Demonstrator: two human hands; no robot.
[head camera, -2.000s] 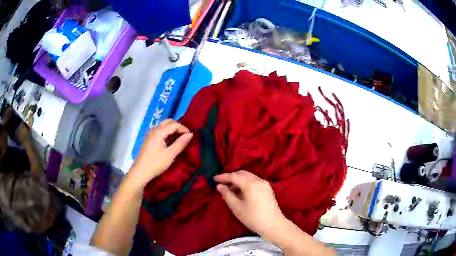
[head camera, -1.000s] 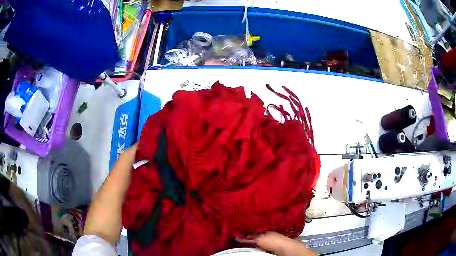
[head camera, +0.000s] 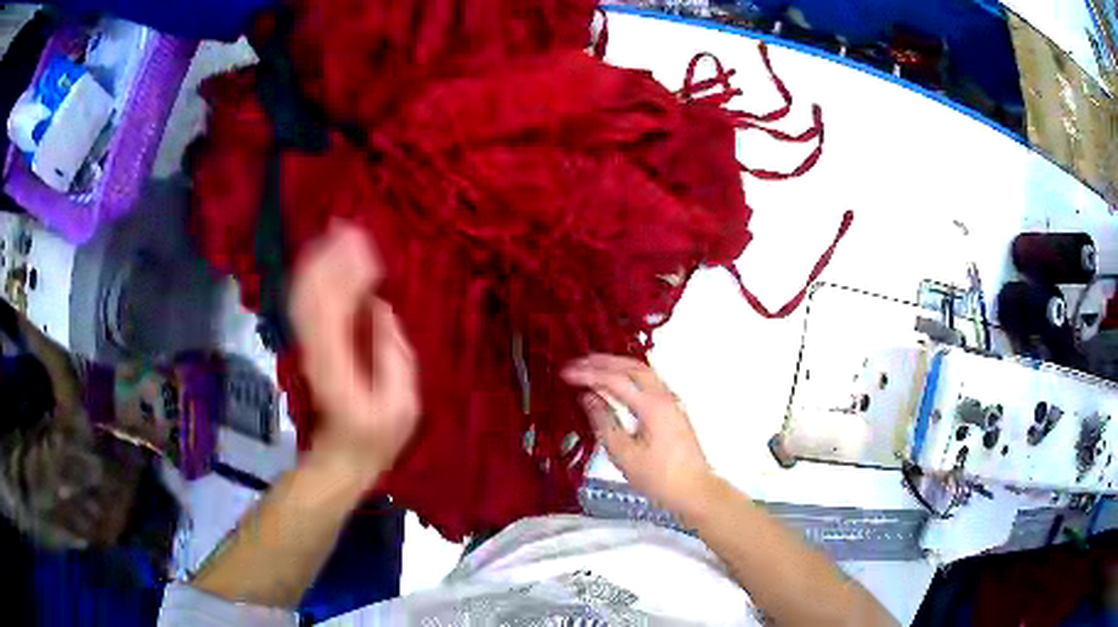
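A large gathered heap of red garment pieces lies in front of me and hangs over the table's front edge. A dark green fabric strip runs around its left part. Thin red ties trail from its right side onto the white table. My left hand is blurred, over the left part of the heap, and I cannot tell whether it grips cloth. My right hand is at the heap's lower right edge with fingers bent; its fingertips are near the cloth, grip unclear.
The white sewing machine is on the right, with dark thread cones behind it. A ruler strip runs along the front edge. A purple basket is at the upper left. A person's head shows at lower left.
The red heap has moved up and left in view, and its lower part is spread towards me. Both hands now show over it. More ties trail on the right. The view has shifted.
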